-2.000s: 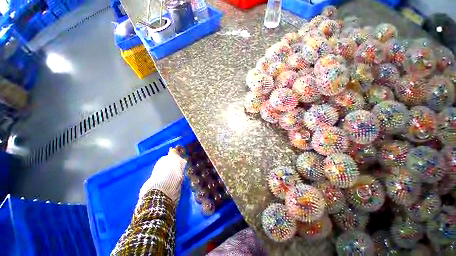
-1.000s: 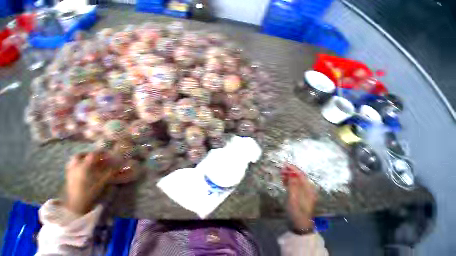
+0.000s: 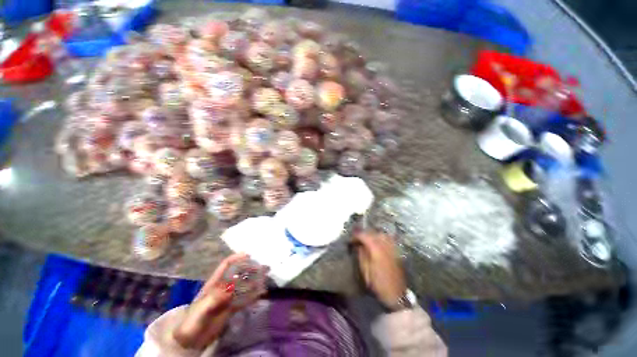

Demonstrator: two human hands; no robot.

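Observation:
My left hand (image 3: pixel 209 300) holds a patterned ball (image 3: pixel 244 279) at the bench's front edge, left of the cloth. My right hand (image 3: pixel 379 265) is at the right side of the white cloth (image 3: pixel 253 237), fingers bent; blur hides whether it holds anything. A round white cup with blue marks (image 3: pixel 312 222) sits on the cloth. Small clear pieces (image 3: pixel 457 219) lie scattered right of the cloth. A large heap of patterned balls (image 3: pixel 230 104) covers the bench behind, with several balls at its front left.
A blue tray (image 3: pixel 52 307) with rows of dark balls (image 3: pixel 122 289) is below the bench's left front. At right are a dark can (image 3: pixel 471 103), a white mug (image 3: pixel 504 138), a yellow-sided tub (image 3: pixel 518 177), a red tray (image 3: pixel 527 80) and a white cable (image 3: pixel 596 244). Another red tray (image 3: pixel 35 59) is far left.
My left hand has moved from the heap's front left to the front edge, now with a ball. My right hand has moved left from the clear pieces to beside the cloth. The camera view has shifted.

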